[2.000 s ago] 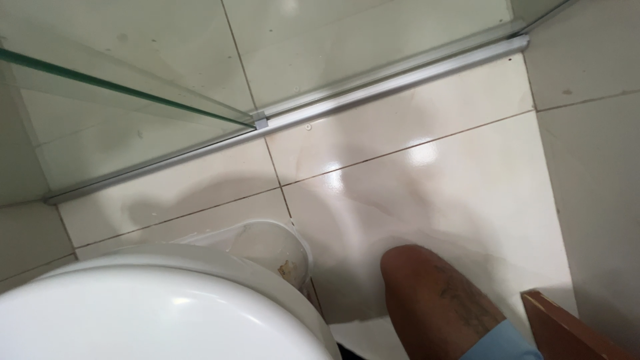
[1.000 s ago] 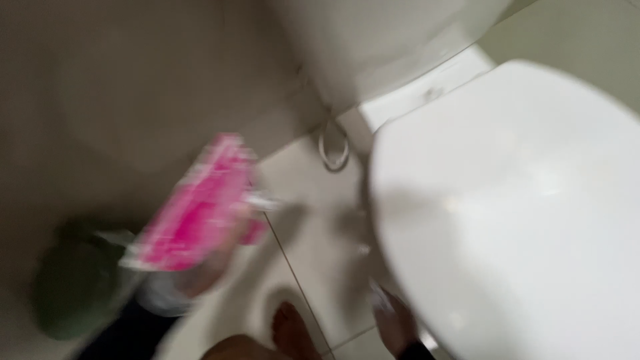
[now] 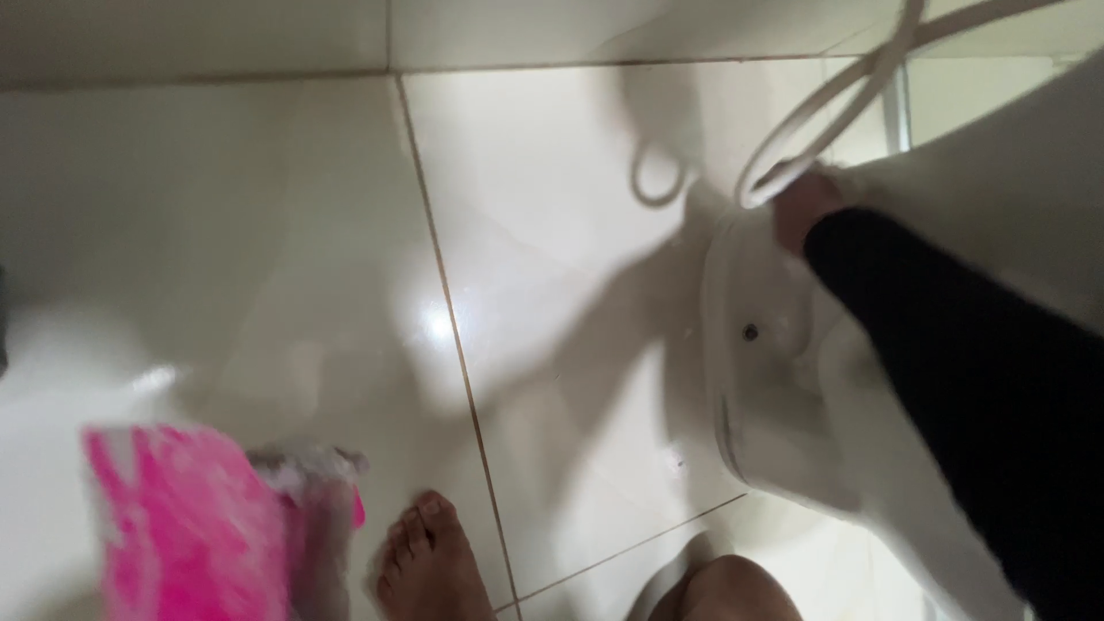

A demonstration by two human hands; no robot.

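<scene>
My left hand (image 3: 319,535), blurred at the lower left, is closed on a bright pink and whitish item (image 3: 190,526), perhaps a plastic packet or cloth; crumpled clear plastic shows at its top. From the right, my black-sleeved right arm reaches down beside the white toilet pedestal (image 3: 776,397). My right hand (image 3: 802,211) is at the pedestal's back, partly behind a looped white hose (image 3: 828,112). Its fingers are mostly hidden, so whether it grips anything cannot be seen.
Glossy tiled floor (image 3: 552,362) with dark grout lines meets a tiled wall (image 3: 517,30). My bare foot (image 3: 431,561) and knee (image 3: 733,595) are at the bottom. A bolt cap (image 3: 750,332) sits on the pedestal's foot.
The view has swung sharply and come lower beside the toilet. The pink item was in my left hand one second ago too. My right arm now reaches behind the pedestal.
</scene>
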